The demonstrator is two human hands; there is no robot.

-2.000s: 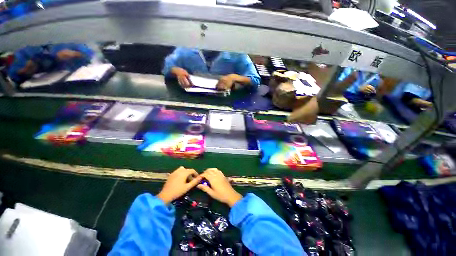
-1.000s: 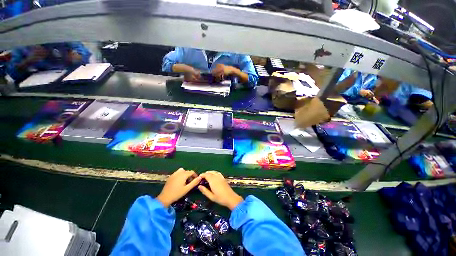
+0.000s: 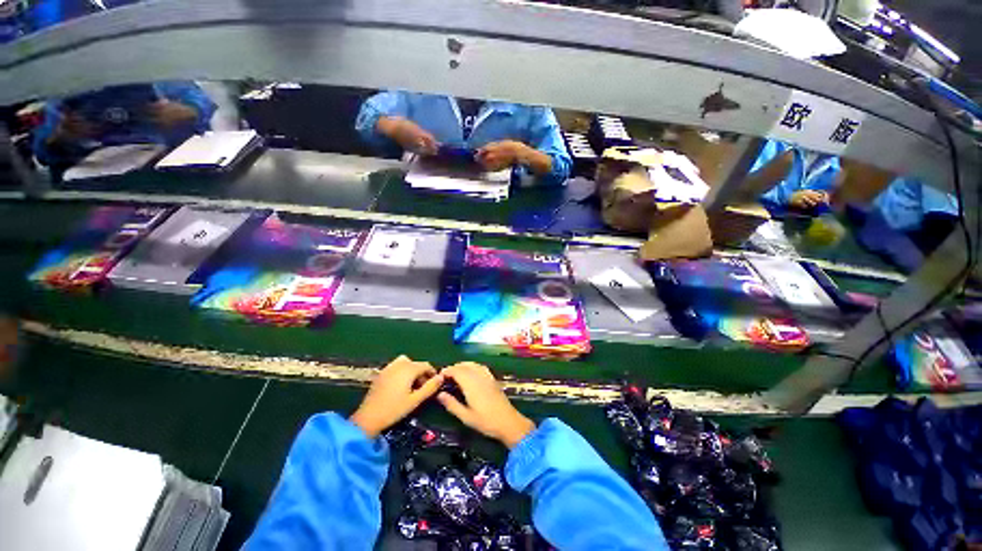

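Observation:
My left hand (image 3: pixel 398 396) and my right hand (image 3: pixel 480 403) meet at the fingertips by the conveyor's near edge. Their curled fingers close around a small dark bit, apparently a bagged accessory, mostly hidden. Black bagged accessories (image 3: pixel 457 491) in shiny plastic with red specks lie between my forearms. A larger heap of them (image 3: pixel 700 468) lies right of my right arm. On the green belt, colourful printed box halves (image 3: pixel 524 304) lie beside grey box halves (image 3: pixel 418 288). White leaflets (image 3: pixel 390 246) lie on the grey parts.
White slotted sheets (image 3: pixel 81 490) are stacked at lower left. Dark blue packets (image 3: pixel 915 463) lie at far right. A slanted grey post (image 3: pixel 878 312) crosses the belt at right, under the overhead shelf (image 3: pixel 603 81). Workers in blue sit opposite, near a brown carton (image 3: pixel 678 231).
The boxes have moved left along the belt. My hands stay together in nearly the same place. The worker opposite now handles something dark over the white stack. A blurred shape appears at the left edge.

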